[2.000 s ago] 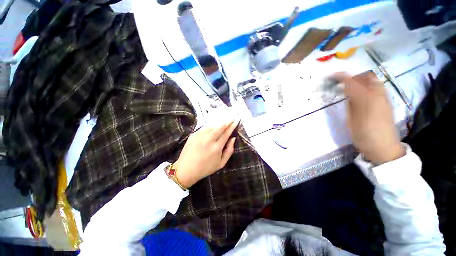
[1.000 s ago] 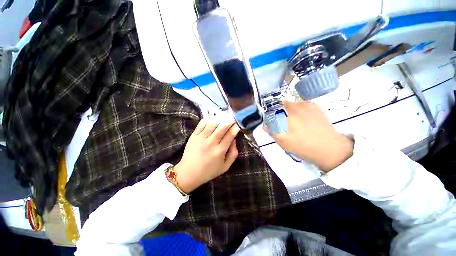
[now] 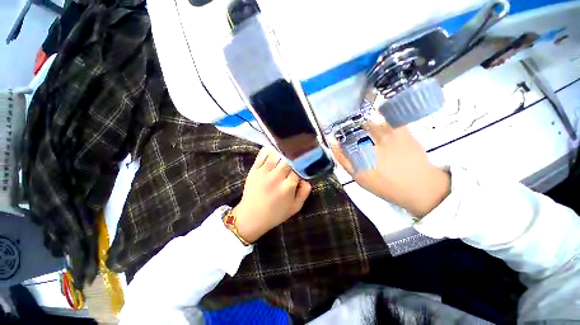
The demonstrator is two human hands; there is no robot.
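A dark brown-black plaid fabric piece (image 3: pixel 318 244) lies over the machine's front edge. My left hand (image 3: pixel 271 195) rests on it with curled fingers, just left of the needle area; whether the fingertips pinch the cloth cannot be told. My right hand (image 3: pixel 394 168) is at the grey-blue attachment (image 3: pixel 364 152) right of the needle, thumb and fingers around it. The white sewing machine (image 3: pixel 343 32) has a blue stripe and a shiny metal cover (image 3: pixel 280 95) that hides the needle and the cloth under it.
Bunched plaid pieces (image 3: pixel 82 127) lie at the left, beside yellow-taped cardboard (image 3: pixel 109 279). A ribbed grey knob (image 3: pixel 413 101) sits above my right hand. Loose thread (image 3: pixel 467 117) and a metal rod (image 3: pixel 550 95) are at the right. The ruler-marked table edge (image 3: pixel 416 243) runs below.
My right hand has come from the far right of the bed to the attachment beside the needle. My left hand stays on the cloth, its fingers now more curled. The view has shifted.
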